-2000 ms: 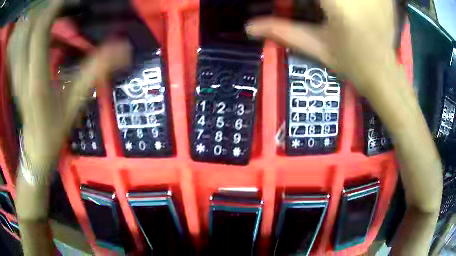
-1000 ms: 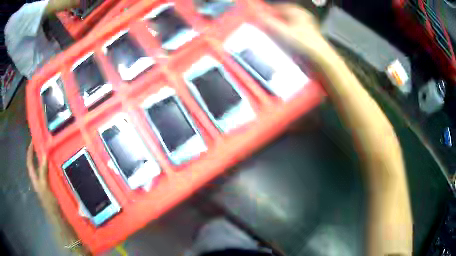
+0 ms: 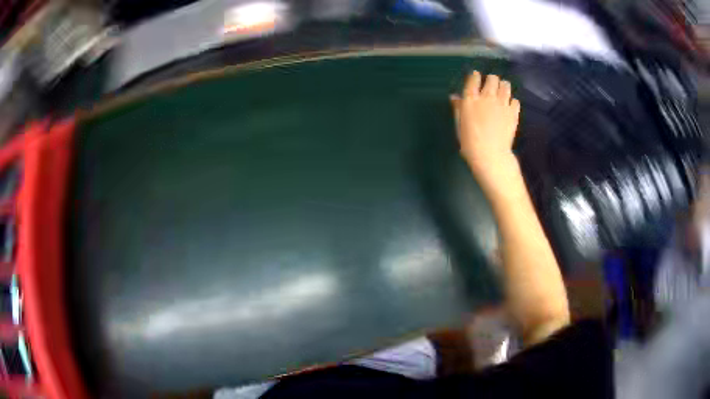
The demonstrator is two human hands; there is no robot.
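My right hand (image 3: 488, 117) is bare and reaches away from me over the right part of the dark green bench top (image 3: 257, 171). It is beside the left edge of a black tray (image 3: 545, 117). Its fingers are slightly bent; whether they touch or grip the tray edge is not clear. The red foam tray (image 3: 48, 257) is cut off at the left rim, with parts of dark phones in its slots. My left hand is out of the picture.
A long grey-white item (image 3: 179, 43) with an orange label lies along the back edge. A small blue item (image 3: 420, 9) and a white sheet-like thing (image 3: 545, 27) are at the back. Blurred shiny items show in rows at the right. Cartons are below the front edge.
The red tray, held by both hands a second ago, is now at the far left of the view. My right hand is away from it, beside the black tray. My left hand has left the picture.
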